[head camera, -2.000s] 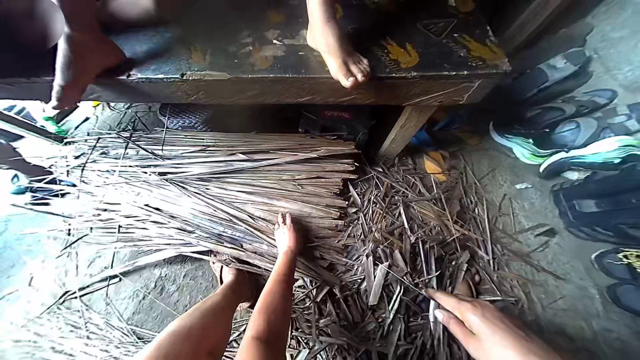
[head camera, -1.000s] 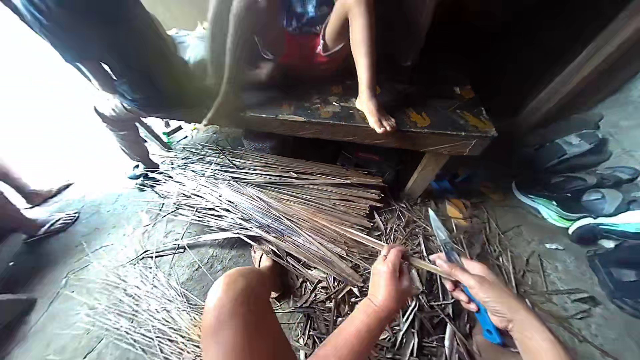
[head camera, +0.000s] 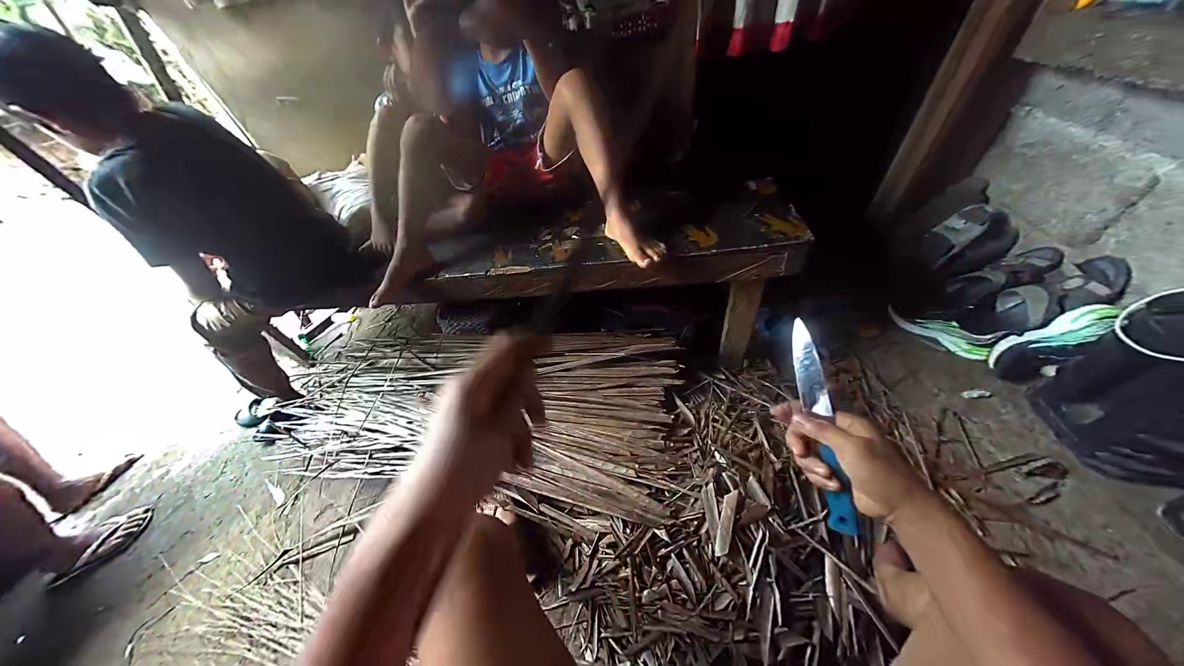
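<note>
My right hand (head camera: 846, 458) grips the blue handle of a knife (head camera: 812, 370), its blade pointing up, over a heap of dry scraps (head camera: 731, 536). Blurred by motion, my left hand (head camera: 499, 407) is raised in front of a spread bundle of long dry stalks or strips (head camera: 601, 398). Something dark and thin seems to extend from its fingers, too blurred to tell. A second, paler pile of thin strips (head camera: 250, 601) lies on the floor at the lower left.
Several people sit on or beside a painted wooden bench (head camera: 610, 273) behind the bundle. Another person's sandalled feet (head camera: 102, 546) are at the left. Shoes and sandals (head camera: 1027, 277) and a dark bag (head camera: 1110, 407) lie along the right side.
My left hand has moved away from the knife, up and to the left. The knife is no longer against the strip seen one second ago. The view has tilted up.
</note>
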